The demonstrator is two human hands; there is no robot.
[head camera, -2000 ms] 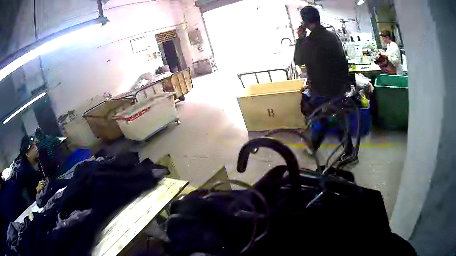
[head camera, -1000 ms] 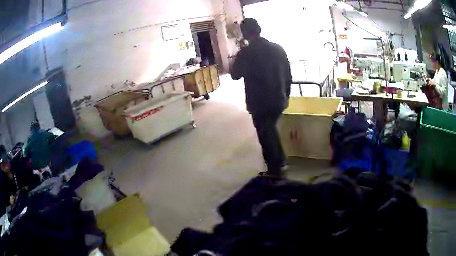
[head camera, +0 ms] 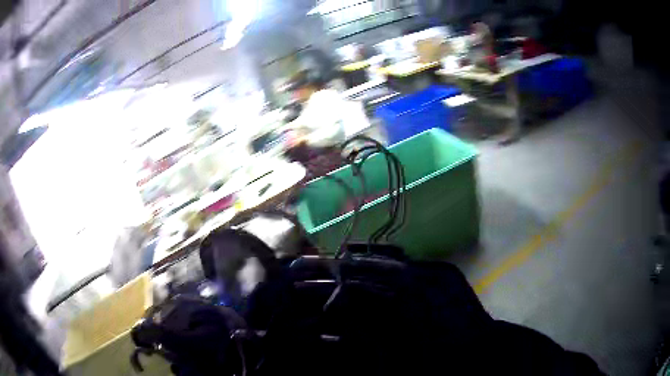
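Note:
A dark bundle of garments (head camera: pixel 411 308) fills the bottom middle of the view, close in front of me. Several thin curved hanger hooks (head camera: pixel 397 183) stand up from its top in front of the green bin. Another dark hook shape shows at the bundle's left end (head camera: pixel 139 349). The picture is blurred and the bundle is nearly black, so single garments cannot be told apart. Neither of my hands can be made out.
A green bin (head camera: pixel 441 213) stands just beyond the bundle. A yellowish bin (head camera: pixel 110 323) is at lower left. Blue bins (head camera: pixel 415 114) and worktables (head camera: pixel 499 73) stand farther back. A person in white (head camera: pixel 330 117) is at the tables. A yellow line (head camera: pixel 547 233) crosses the grey floor at right.
The view has swung right and tilted. The green bin is now near the middle, and the yellowish bin has shifted to lower left. The standing person in dark clothes is out of view. Hanger hooks show clearly again.

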